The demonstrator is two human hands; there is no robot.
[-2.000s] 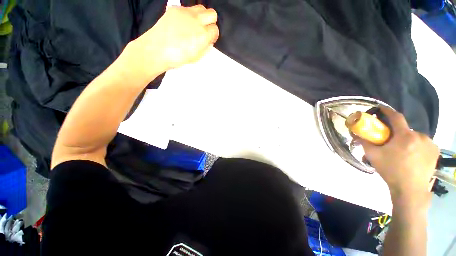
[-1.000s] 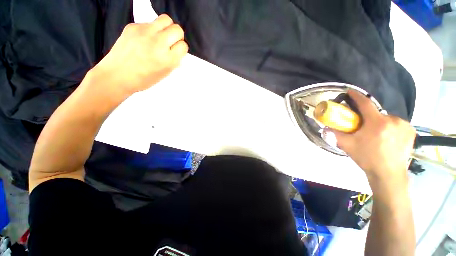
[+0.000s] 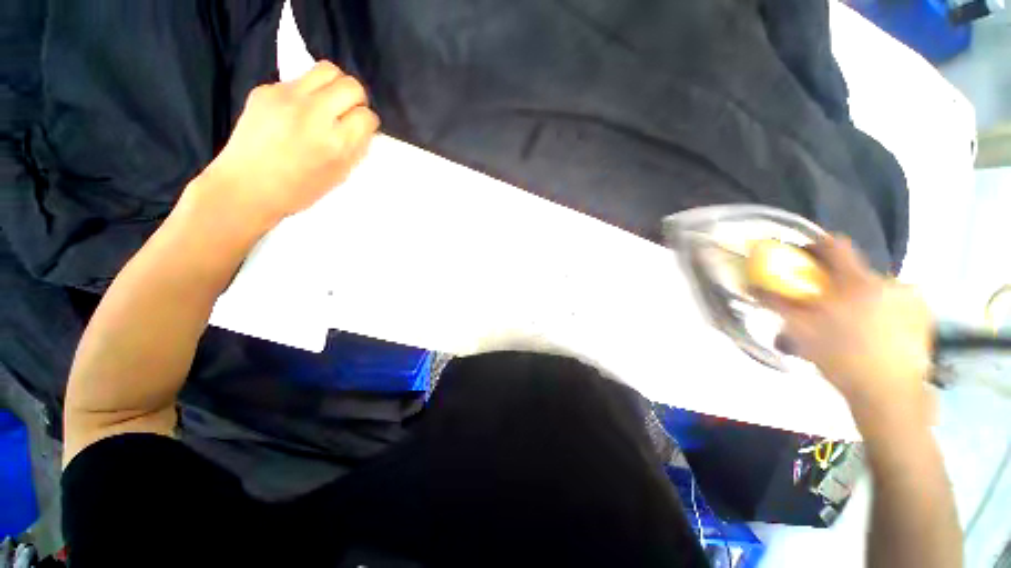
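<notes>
A black garment (image 3: 621, 100) lies over the far side of the white pressing table (image 3: 477, 255), its straight near edge running from my left hand down to the iron. My left hand (image 3: 305, 133) is on the cloth's near edge at its left end, fingers curled and fingertips hidden. My right hand (image 3: 859, 322) is closed on the orange-tan handle of the steam iron (image 3: 726, 266). The iron points left, its tip at the cloth's near edge, its rear half over garment and table. Iron and right hand are blurred.
Black crumpled cloth (image 3: 122, 122) hangs at the left end. A black cord (image 3: 967, 338) leaves the iron's rear at right. Blue crates (image 3: 377, 364) show below the table's near edge. A dark shelf (image 3: 754, 472) with small yellow-handled things (image 3: 824, 452) is at lower right.
The iron was farther left along the cloth's near edge one second ago and is now a little to the right. My left hand appears slightly lower and left in view, still on the edge.
</notes>
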